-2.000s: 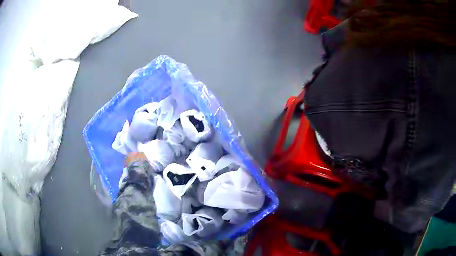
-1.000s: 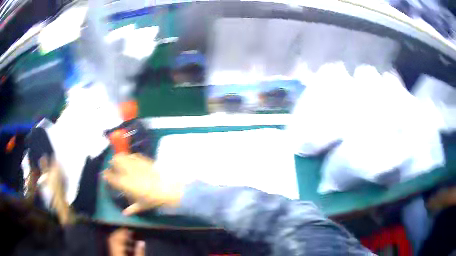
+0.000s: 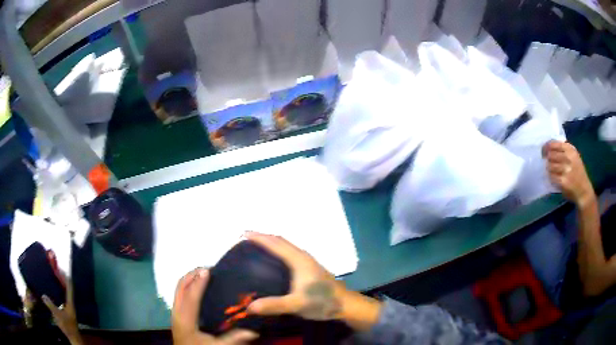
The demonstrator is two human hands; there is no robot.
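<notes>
A black speaker (image 3: 246, 273) with orange button marks is held over the front edge of the white sheet stack (image 3: 250, 205). My left hand (image 3: 196, 313) grips its left side. My right hand (image 3: 304, 286) reaches over its top and right side, with a grey-blue sleeve behind it. The underside of the speaker is hidden. A second black speaker (image 3: 118, 222) with orange marks stands on the green bench left of the sheets.
Filled white bags (image 3: 452, 168) stand right of the sheets. Open gift boxes (image 3: 240, 124) with blue picture fronts stand behind. Another person's hand (image 3: 567, 172) touches a bag at right. Another person handles a speaker (image 3: 42, 266) at far left. A red stool (image 3: 517, 303) is below.
The view has swung from the blue bin up to the bench. One second ago one hand reached by a dark speaker at left; now both my hands hold a speaker at the front of the sheets.
</notes>
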